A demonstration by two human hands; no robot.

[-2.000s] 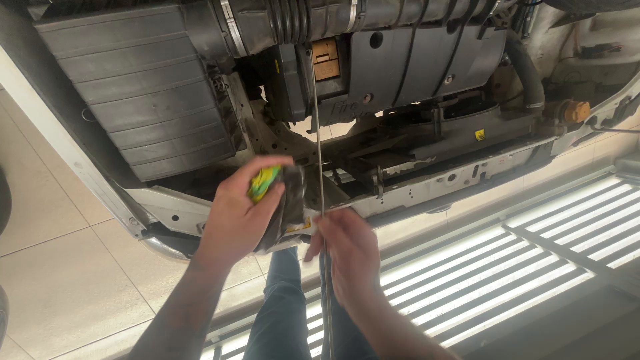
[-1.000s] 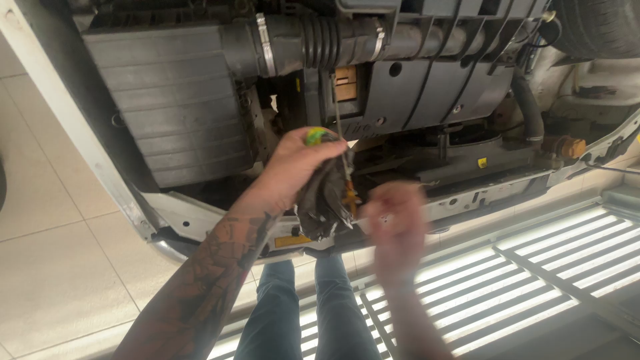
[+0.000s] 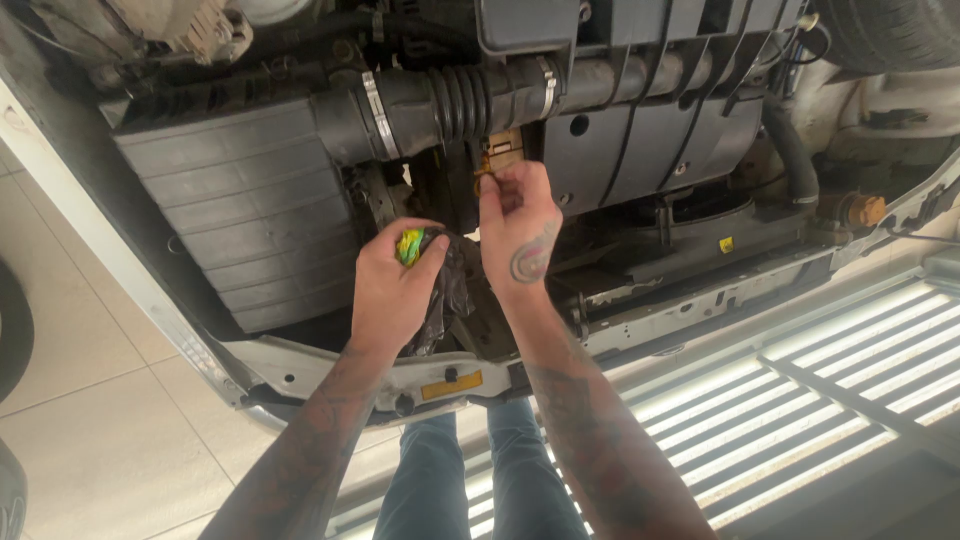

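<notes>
My left hand (image 3: 394, 277) is closed on a crumpled dark plastic bag (image 3: 450, 285) and a yellow-green wad (image 3: 410, 246), over the front edge of a car's engine bay. Further in, my right hand (image 3: 521, 217) pinches the orange-yellow handle of an engine oil dipstick (image 3: 481, 176), just below the ribbed black air intake hose (image 3: 459, 105) and beside a tan metal engine part (image 3: 504, 146). The dipstick's blade is not visible; its handle is partly behind my fingers.
A black air filter housing (image 3: 247, 210) fills the left of the bay. Right of my right hand are a black plastic engine cover (image 3: 645, 142) and an orange-brown cap (image 3: 866, 211). The front body panel (image 3: 360, 375) crosses below, with slatted metal (image 3: 825, 375) at lower right.
The long thin dipstick blade, seen upright between my hands two seconds ago, is out of sight. My right hand has moved inward to the engine, while my left hand still holds the bag.
</notes>
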